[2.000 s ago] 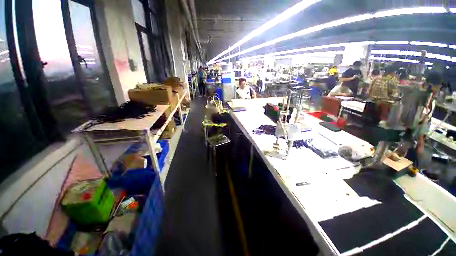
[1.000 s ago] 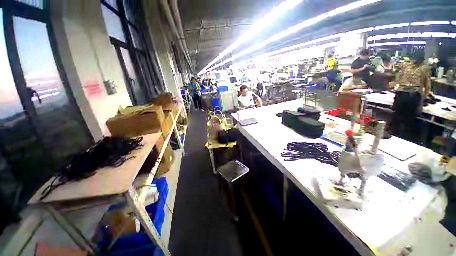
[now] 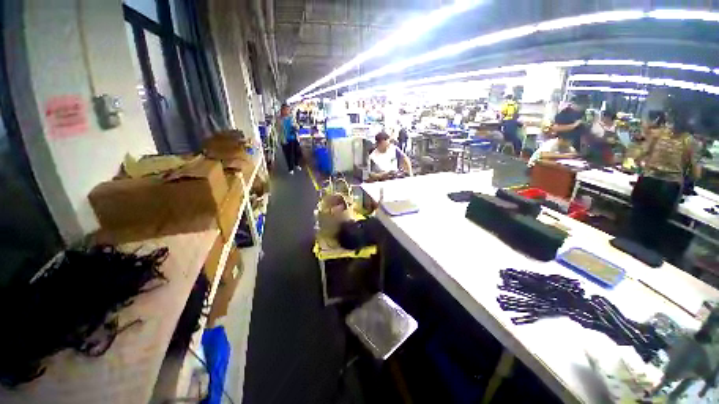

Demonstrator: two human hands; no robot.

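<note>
Neither of my hands is in the picture. Nearest on the right, a bundle of thin black straps (image 3: pixel 571 308) lies on the long white-topped table (image 3: pixel 441 229). Behind it are a long dark block-shaped stack (image 3: pixel 512 226) and a blue-rimmed tray (image 3: pixel 591 266). A blurred grey metal device (image 3: pixel 690 359) stands at the lower right, cut off by the edge. On the left, a tangled heap of black strips (image 3: pixel 79 300) lies on a wooden-topped table (image 3: pixel 150 347).
A dark aisle (image 3: pixel 285 260) runs ahead. A square metal stool (image 3: pixel 382 325) and a yellow-edged stand with beige bags (image 3: pixel 335 209) are beside the white table. Cardboard boxes (image 3: pixel 162 197) line the left. A person (image 3: pixel 290 138) stands in the aisle; another (image 3: pixel 388 158) sits at the table's far end.
The view has moved forward along the aisle. The black panels and green box have left the picture; the stool, strap bundle and strip heap appear nearer.
</note>
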